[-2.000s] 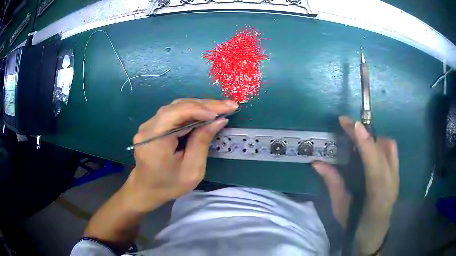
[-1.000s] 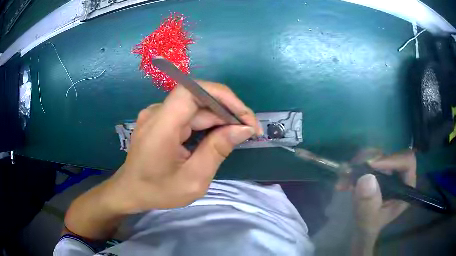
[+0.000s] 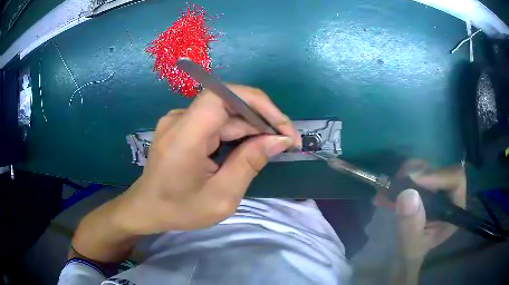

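The silver strip assembly (image 3: 333, 137) lies on the green mat, its middle hidden behind my left hand. One dark round component (image 3: 311, 141) shows near its right end. My left hand (image 3: 206, 161) grips the grey tweezers (image 3: 231, 100), their tips down at the strip beside the round component. A tiny red bit shows at the tips. My right hand (image 3: 424, 206) is blurred and holds the soldering iron (image 3: 360, 172) by its black handle. The iron's tip meets the strip's front edge close to the tweezer tips; exact contact is unclear.
The red wire pile (image 3: 184, 50) lies beyond my left hand. Thin pale strands (image 3: 75, 92) lie at the left. A dark holder with a grey speckled pad (image 3: 486, 100) stands at the right edge. A white ledge (image 3: 50, 36) crosses the far side.
The tweezers have gone from the red pile to the strip. The soldering iron has swung from pointing away to pointing left at the strip. Over the last second its tip has moved closer.
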